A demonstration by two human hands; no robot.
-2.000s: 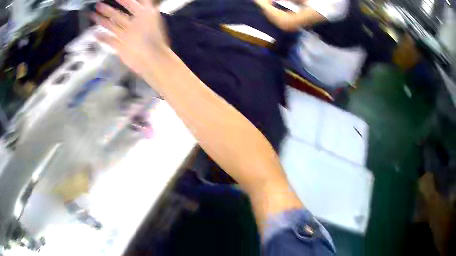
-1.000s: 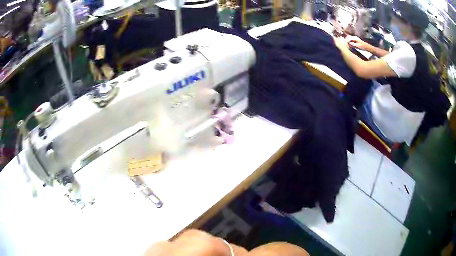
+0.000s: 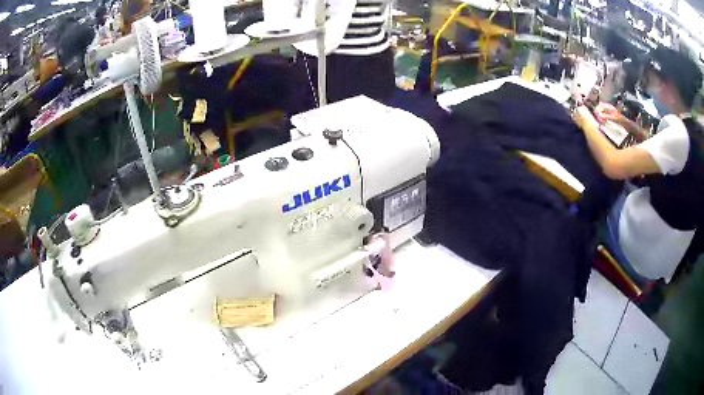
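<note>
The white JUKI sewing machine [image 3: 255, 216] stands on the white table [image 3: 432, 297], with its needle end at the lower left. A yellow-tan card [image 3: 245, 311] lies in front of the arm. Slim silver snips [image 3: 244, 355] lie beside the card, apart from any hand. A pink cloth strip [image 3: 381, 262] hangs at the right end of the machine. Neither of my hands is in the picture.
A large dark fabric pile [image 3: 506, 185] lies beyond the machine and hangs over the table's right side. White thread cones [image 3: 208, 27] stand behind. Another person [image 3: 664, 166] sits working at the right. A person in a striped top [image 3: 367, 31] is behind. White panels [image 3: 617, 332] are at lower right.
The view has swung and steadied, so the machine sits lower and further right. The forearm seen two seconds ago and the skin at the bottom edge one second ago are out of the picture.
</note>
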